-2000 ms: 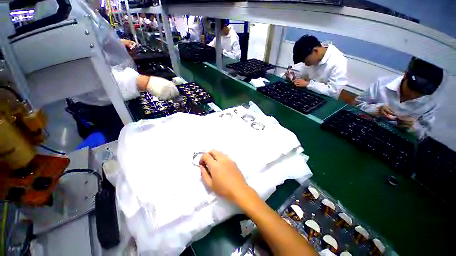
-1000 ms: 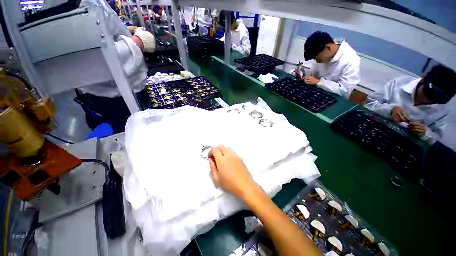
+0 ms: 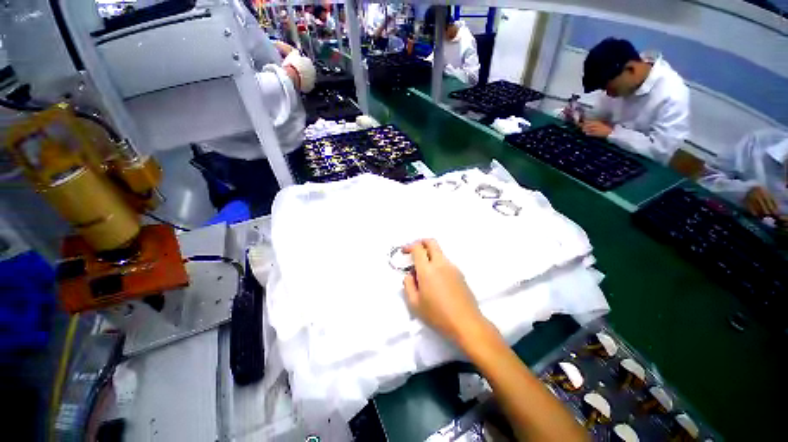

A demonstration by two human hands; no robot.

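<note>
My right hand [image 3: 439, 289] is bare and reaches in from the bottom right over a stack of white sheets [image 3: 337, 250]. Its thumb and fingertips pinch the right edge of a silver metal ring [image 3: 399, 258] at the top of the stack. Whether the ring is lifted off the sheet cannot be told. More silver rings [image 3: 507, 207] lie near the stack's far right corner. My left hand is not in view.
A yellow-gold press cylinder [image 3: 91, 203] stands over an orange-brown fixture [image 3: 155, 272] at left. A long black bar [image 3: 248, 332] lies between it and the stack. A clear tray of displays [image 3: 635, 406] is at lower right. White-coated workers sit along the green line [image 3: 596, 250].
The view has turned left, so the stack and my right hand appear farther right and more of the press shows. My right hand still pinches the ring on the sheets.
</note>
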